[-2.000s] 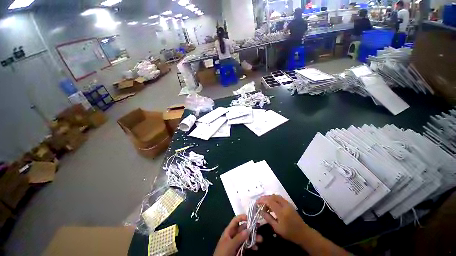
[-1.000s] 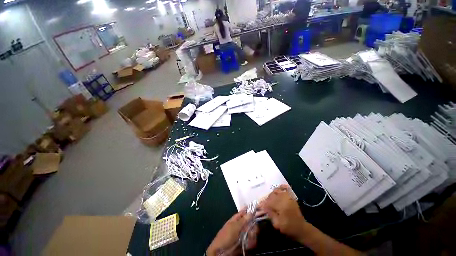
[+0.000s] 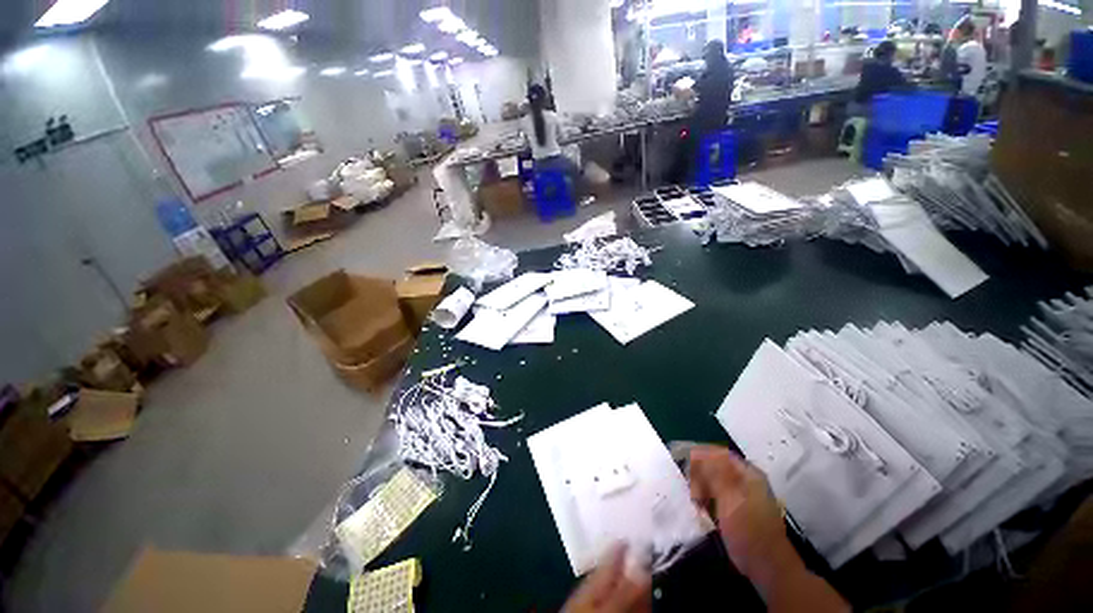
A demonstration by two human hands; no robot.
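Note:
Two overlapping white flat panels point(image 3: 605, 485) lie on the green table in front of me. A white cable bundle point(image 3: 669, 556) lies at the lower edge of the front panel. My left hand point(image 3: 611, 584) is at that lower edge, its fingertips at the cable; it is partly cut off by the bottom of the picture. My right hand point(image 3: 734, 497) is at the panel's right edge, blurred, fingers bent; what it holds, if anything, cannot be told.
A fanned stack of panels with coiled cables point(image 3: 839, 455) stands at right. Loose cables point(image 3: 446, 425) and yellow sticker sheets point(image 3: 386, 517) lie at left. More panels point(image 3: 545, 299) lie farther back. Open cartons point(image 3: 354, 323) stand on the floor.
My hands have moved apart, the right one up and to the right. The cable bundle that was between both hands is now low at the panel's edge.

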